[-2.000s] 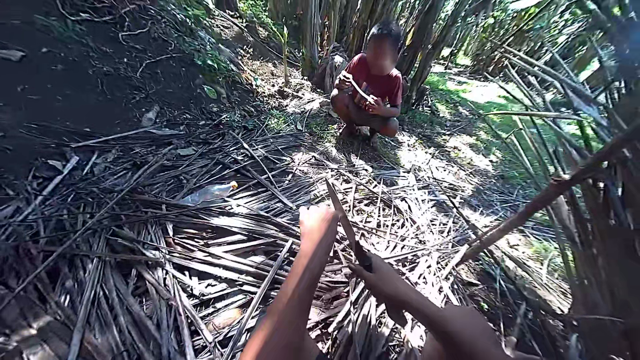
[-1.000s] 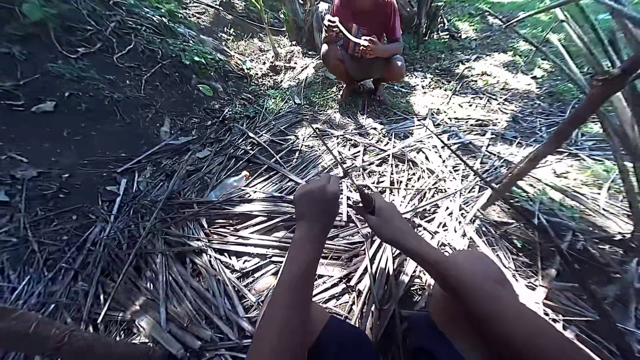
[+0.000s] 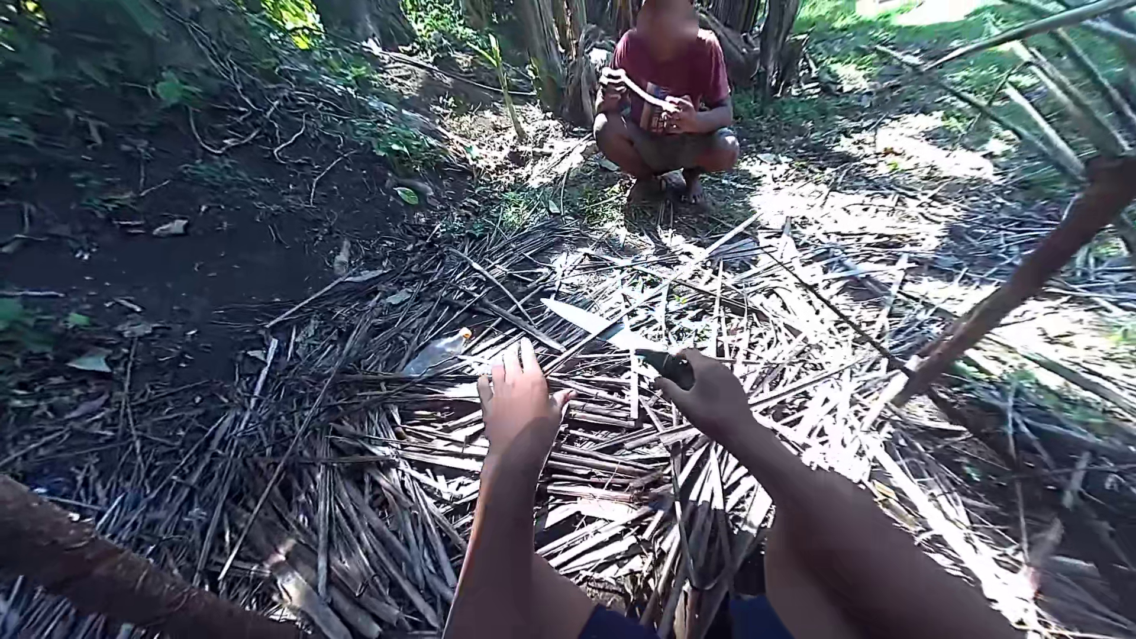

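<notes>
A knife (image 3: 586, 318) with a bright blade and a dark handle is in my right hand (image 3: 708, 390), its tip pointing up and left. My left hand (image 3: 522, 395) is apart from the knife, just left of it and below the blade tip, with its fingers spread and nothing visible in it. Dry split stalks (image 3: 603, 461) lie in a thick layer under both hands. Left of my left hand, a clear plastic bottle (image 3: 437, 352) with an orange cap lies on the stalks.
A person (image 3: 670, 106) in a dark red shirt squats ahead, holding a pale curved strip (image 3: 643, 91). A brown pole (image 3: 1021, 284) slants at the right, and a thick branch (image 3: 115, 572) crosses the lower left. Dark soil (image 3: 204, 266) rises at the left, near plant trunks (image 3: 546, 53).
My left hand was closed near the blade; it has opened and is apart from the knife. The knife now tilts further to the left.
</notes>
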